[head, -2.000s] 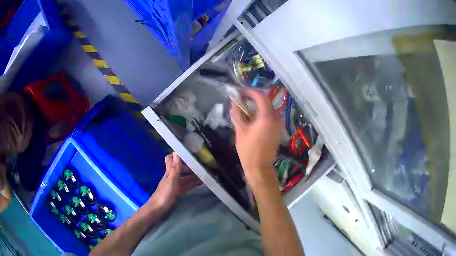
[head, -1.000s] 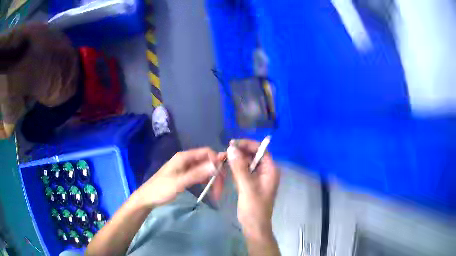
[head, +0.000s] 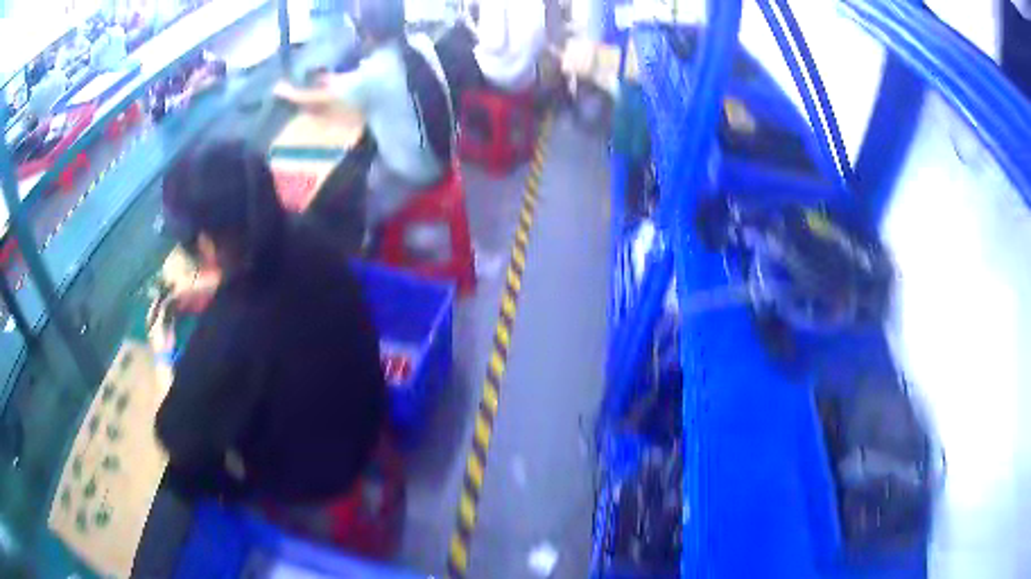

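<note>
Neither of my hands is in the picture, and the white pen-like tool is not in view. Nearest in front on the right is a blue rack (head: 746, 441) holding dark, blurred items (head: 814, 271) that I cannot make out. At the lower left, a light board (head: 113, 452) with rows of small green parts lies on the green bench.
A person in black (head: 283, 362) sits at the bench on the left. Another person in a light top (head: 401, 113) sits farther on, by a red stool (head: 435, 243). A blue bin (head: 413, 328) stands beside the aisle. Yellow-black tape (head: 494, 368) runs along the floor.
The view has swung up from my hands to the aisle and workers. Both hands and the thin white pieces they held have left the picture, as has the tray of green-topped parts.
</note>
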